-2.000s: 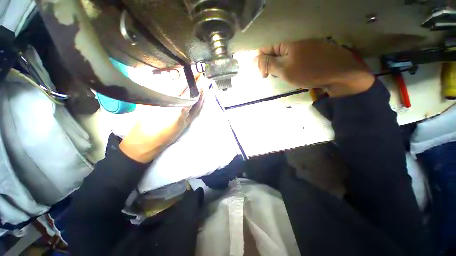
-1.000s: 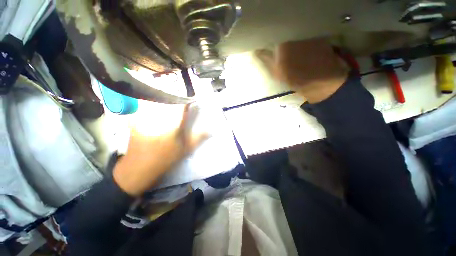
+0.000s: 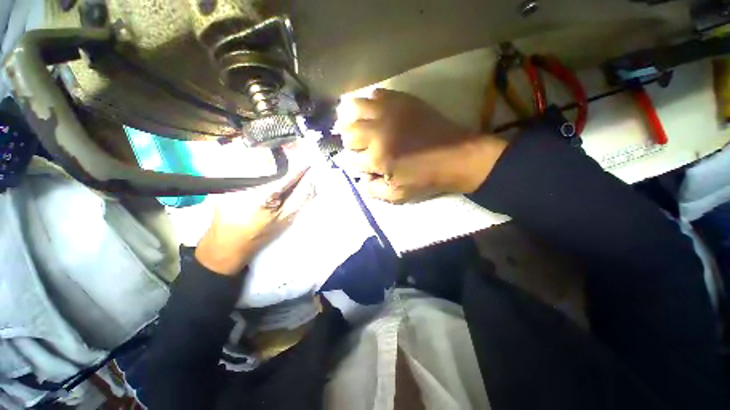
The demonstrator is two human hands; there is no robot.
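Observation:
A white padded piece (image 3: 296, 256) with a narrow navy edge (image 3: 366, 210) lies under the sewing machine head (image 3: 400, 36), running from the needle area towards the lap. A navy part of it (image 3: 358, 275) shows at the table's front edge. My left hand (image 3: 254, 223) lies flat on the white piece, left of the brightly lit needle. My right hand (image 3: 400, 144) is just right of the needle, fingers bent, beside the top of the navy edge. Glare hides the needle and fingertips, so I cannot tell if the right fingers hold the edge.
Scissors with orange and red handles (image 3: 579, 94) lie right of my right hand. A red-handled tool (image 3: 650, 117) and a yellow handle (image 3: 723, 92) are farther right. A turquoise object (image 3: 166, 162) is left of the needle. Pale pieces (image 3: 72, 264) are piled at left.
My right hand has moved left and down to the needle area, uncovering the scissors. My left hand shifted, its fingers now nearer the needle than a second ago. The view has tilted, and more navy shows.

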